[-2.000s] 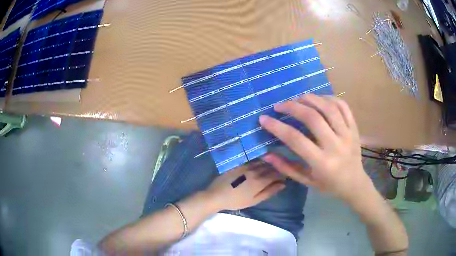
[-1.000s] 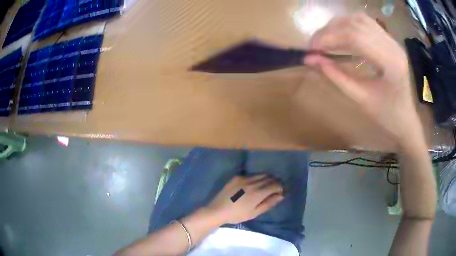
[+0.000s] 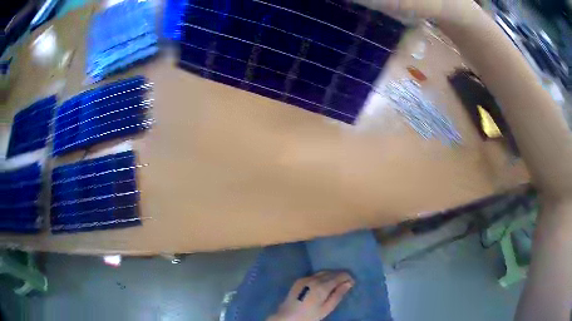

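Observation:
A joined panel of dark navy solar cells [image 3: 295,53] with pale busbars is held up over the table at the top of the view; its upper part is cut off by the frame edge. My right hand [image 3: 417,7] is at the panel's upper right corner, gripping it; the fingers are mostly cut off by the top edge. My left hand [image 3: 318,293] rests on my lap, palm down, fingers loosely spread, holding nothing.
Several groups of finished cells [image 3: 95,191] and a light blue cell stack [image 3: 123,34] lie at the left. Loose ribbon strips [image 3: 421,113] and a black stand with a yellow sponge [image 3: 489,122] are at the right.
My right hand has lifted the panel off my lap area, turned it over and carried it to the top of the view. The view has shifted left; my left hand stays on the lap.

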